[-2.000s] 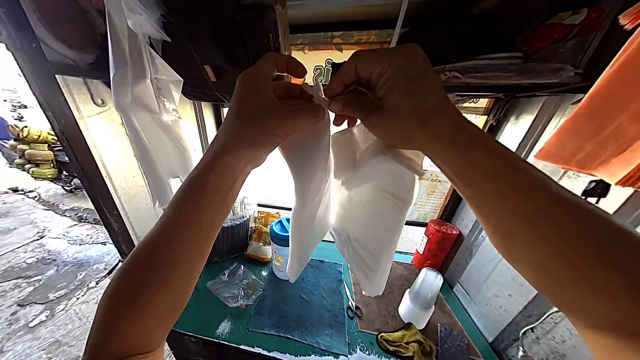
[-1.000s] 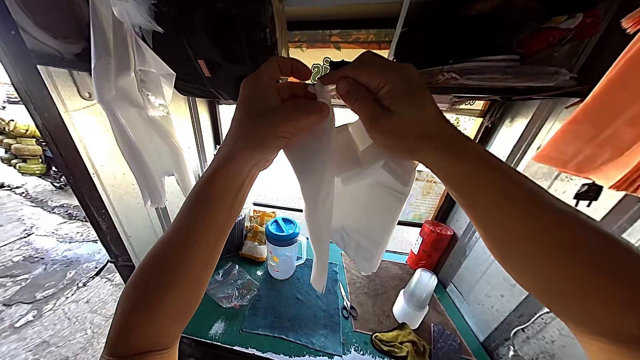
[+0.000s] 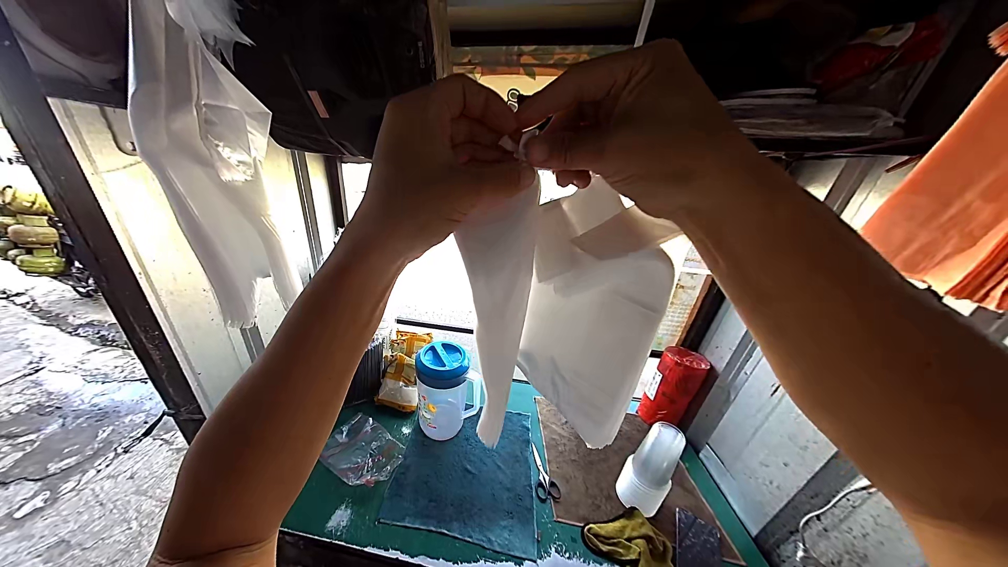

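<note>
White thin plastic bags (image 3: 583,339) hang from my two raised hands, in two parts with ragged lower ends. My left hand (image 3: 465,157) pinches the gathered top between thumb and fingers. Beside it, my right hand (image 3: 614,126) grips the same gathered top, its fingertips meeting the left ones. The exact knot or fold between the fingers is partly hidden. Below the hanging plastic stands a clear pitcher with a blue lid (image 3: 442,394), on a blue cloth (image 3: 465,488). Scissors (image 3: 543,476) lie just right of that cloth.
On the green table (image 3: 354,520) are a crumpled clear bag (image 3: 362,449), yellow packets (image 3: 399,382), a red cylindrical container (image 3: 673,386), stacked plastic cups (image 3: 652,468) and an olive rag (image 3: 628,539). More white bags (image 3: 213,157) hang at left, orange cloth (image 3: 953,197) at right. A dark shelf is overhead.
Both hands stay together at the top of the white plastic, with small shifts of the fingers. The hanging parts have swung a little. The view has shifted slightly.
</note>
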